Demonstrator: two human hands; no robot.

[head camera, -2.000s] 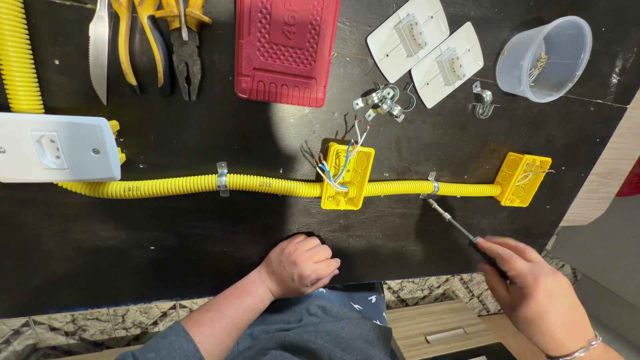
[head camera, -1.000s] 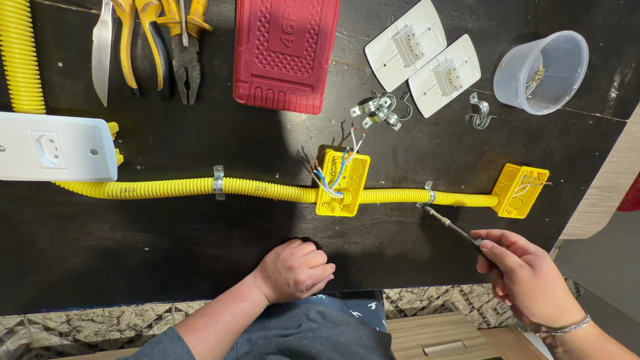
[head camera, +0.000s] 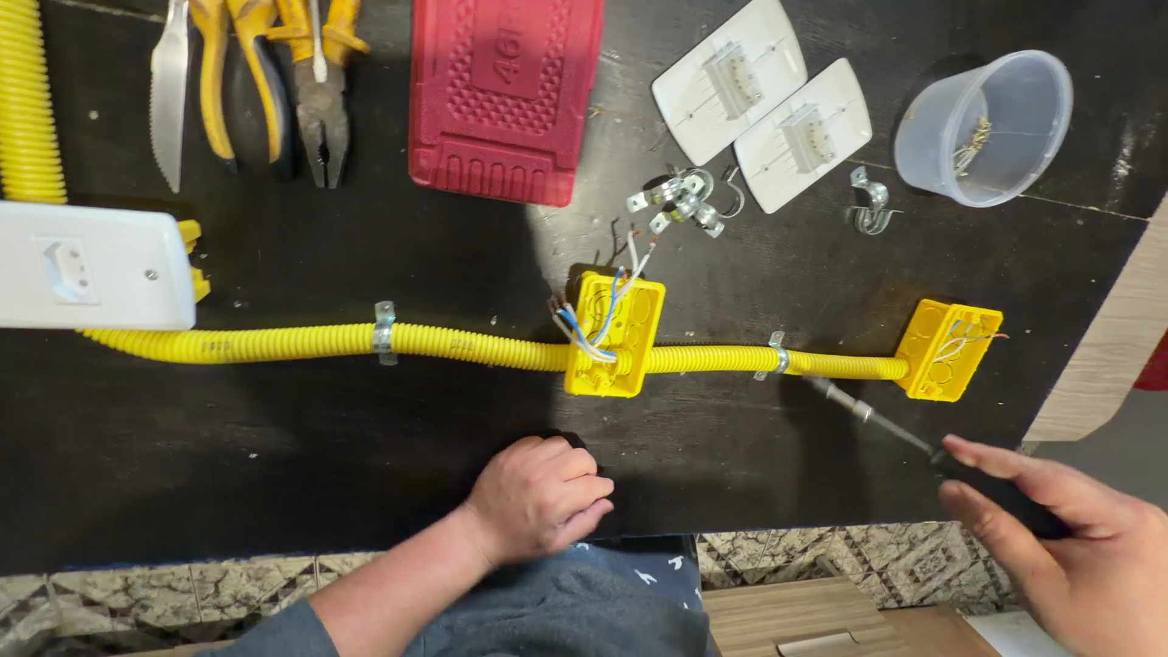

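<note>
My right hand (head camera: 1049,529) holds a screwdriver (head camera: 890,427) by its black handle; its tip points at the yellow corrugated conduit (head camera: 712,358), just right of a metal strap clamp (head camera: 778,352). My left hand (head camera: 540,497) rests curled on the dark table, and whether it holds anything is hidden. A yellow electrical box (head camera: 639,342) with blue, white and dark wires sits mid-conduit. Another yellow box (head camera: 931,351) with thin wires is at the conduit's right end. A second strap clamp (head camera: 384,334) lies over the conduit on the left, near a white outlet plate (head camera: 119,265).
Along the back are a serrated blade (head camera: 170,96), yellow-handled cutters (head camera: 242,82), pliers (head camera: 321,119), a red case (head camera: 504,100), white outlet plates (head camera: 730,78), loose metal clamps (head camera: 684,196) and a clear tub of screws (head camera: 985,128). The table's front edge (head camera: 274,555) runs below.
The screwdriver stays in my right hand, its tip now slightly to the right of the right clamp instead of at it. My left hand has stayed in place.
</note>
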